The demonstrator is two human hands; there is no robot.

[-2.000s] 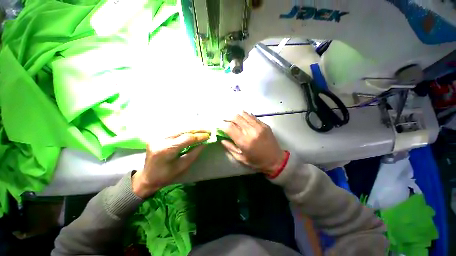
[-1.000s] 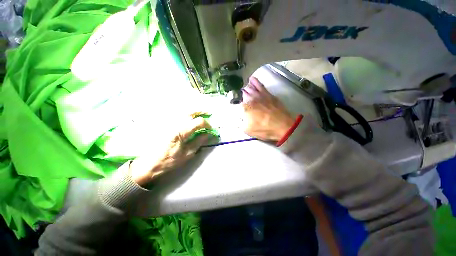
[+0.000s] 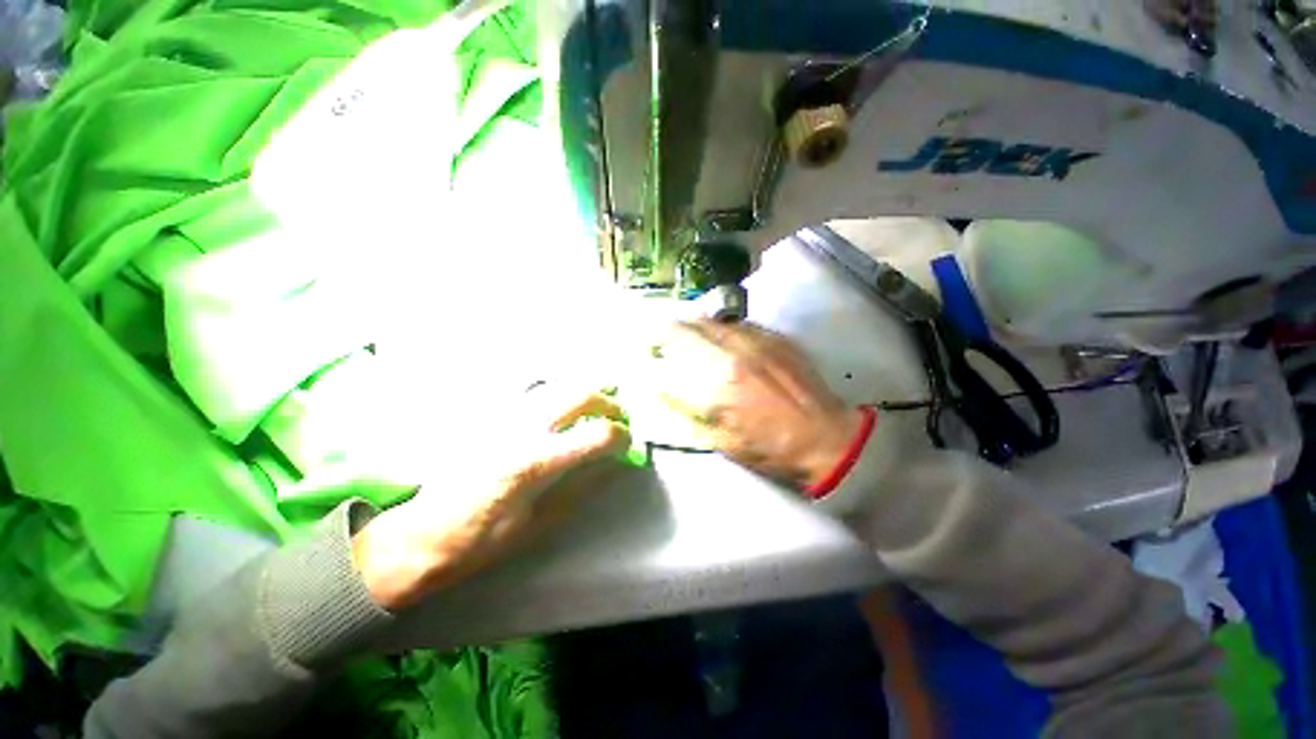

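Note:
A small piece of bright green fabric (image 3: pixel 637 451) shows between my hands on the white machine bed, partly washed out by glare. My left hand (image 3: pixel 491 505) holds it with bent fingers, left of and below the needle area. My right hand (image 3: pixel 758 401) is just below the presser foot area (image 3: pixel 726 296), blurred, its fingertips near the left hand's. What the right fingertips hold is lost in the glare. The white sewing machine (image 3: pixel 996 123) with "JACK" lettering stands above my hands. The needle itself cannot be made out.
A large heap of green fabric (image 3: pixel 101 332) covers the left side. Black-handled scissors (image 3: pixel 996 404) lie right of the needle, beside a blue strip (image 3: pixel 955 296). More green pieces (image 3: pixel 462 696) are below the table edge. A blue crate (image 3: pixel 1256 578) is at the lower right.
My right hand has come down from beside the presser foot towards my left hand. The left hand stays low on the bed. The whole view has shifted too.

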